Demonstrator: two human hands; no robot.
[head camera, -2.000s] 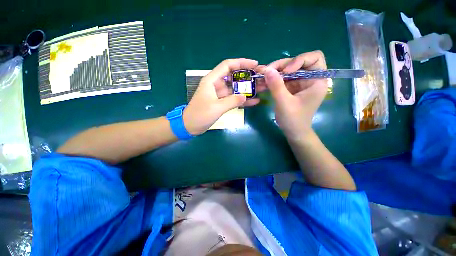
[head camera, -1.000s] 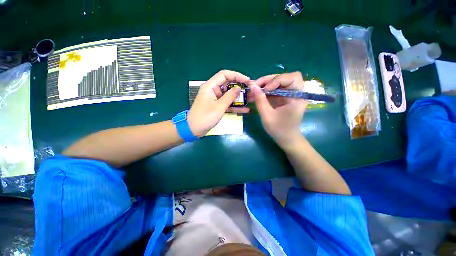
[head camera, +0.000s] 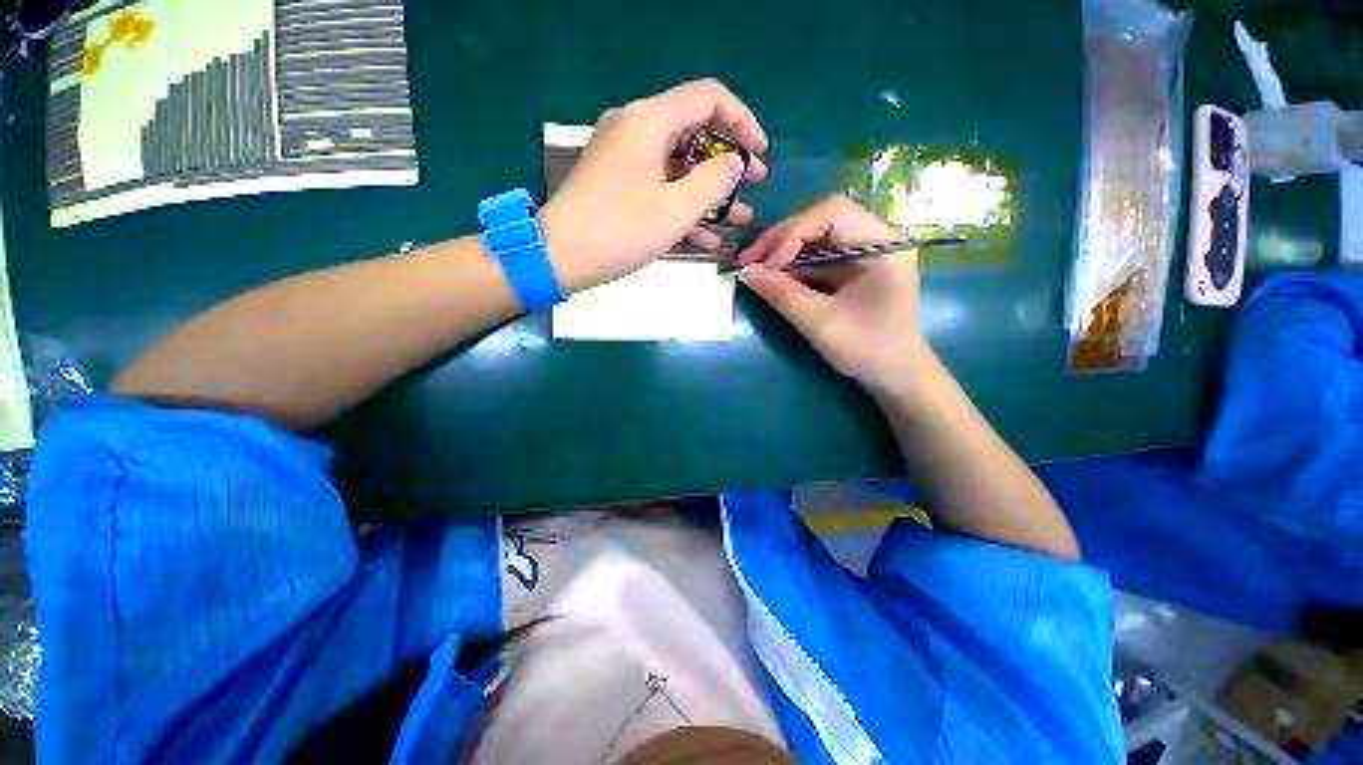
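My left hand (head camera: 650, 172) holds a small dark-rimmed watch housing (head camera: 715, 150) between thumb and fingers, above the bench. The thumb covers part of it. My right hand (head camera: 845, 284) holds slim tweezers (head camera: 860, 254) pen-like. Their handle points right and their tip is at the right edge of the adhesive strip sheet (head camera: 643, 304), just below the left hand. The sheet's lower part is bare and pale; its striped part is mostly hidden by the left hand. Whether the tips hold a piece cannot be told.
Shiny amber tape pieces (head camera: 949, 202) lie right of the hands. Farther right are a long clear bag with amber parts (head camera: 1121, 194), a pink phone (head camera: 1218, 209) and a translucent bottle (head camera: 1297, 138). A larger striped sheet (head camera: 344, 90) lies upper left. Another person's blue sleeve (head camera: 1293, 374) is at right.
The tweezers have moved away from the housing, down to the sheet. The left hand still holds the housing, now tilted and farther from the right hand. The camera view has shifted.
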